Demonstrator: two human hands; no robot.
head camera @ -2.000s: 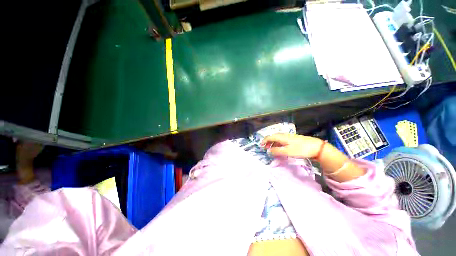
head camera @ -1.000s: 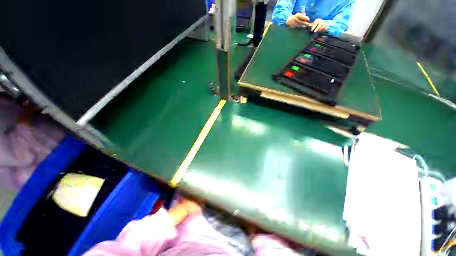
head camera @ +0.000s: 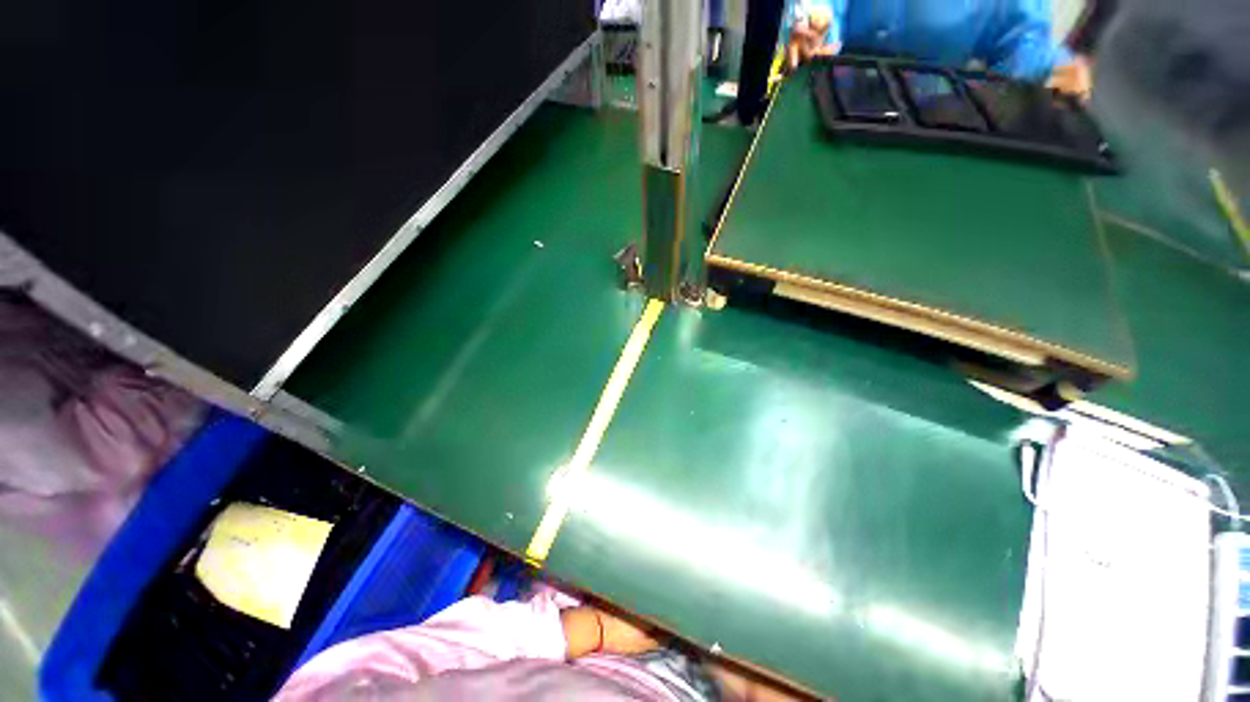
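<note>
My left hand (head camera: 613, 635) is low in the picture, in a pink sleeve with a thin band at the wrist. It is at the bench's front edge; its fingers are not clearly seen. My right hand is not identifiable; a bit of skin shows at the bottom edge. A long black phone tray (head camera: 1008, 146) lies at the far side of the raised green shelf (head camera: 905, 220). Its slots look dark, some with glare, and no lit test buttons show. Hands of a person in blue are at both ends of the tray.
A blue bin (head camera: 103, 603) with dark contents and a cream slip (head camera: 263, 562) stands lower left. A large black panel (head camera: 274, 137) is beyond it. A metal post (head camera: 670, 137), yellow tape (head camera: 603, 425), paper sheets (head camera: 1117, 576) and a power strip (head camera: 1232, 617) are on the bench. Pink cloth shows far left.
The view has swung up and left from the lap, so the calculator and fan are out of view. The tray has moved to the shelf's far side and turned; its red and green lights no longer show.
</note>
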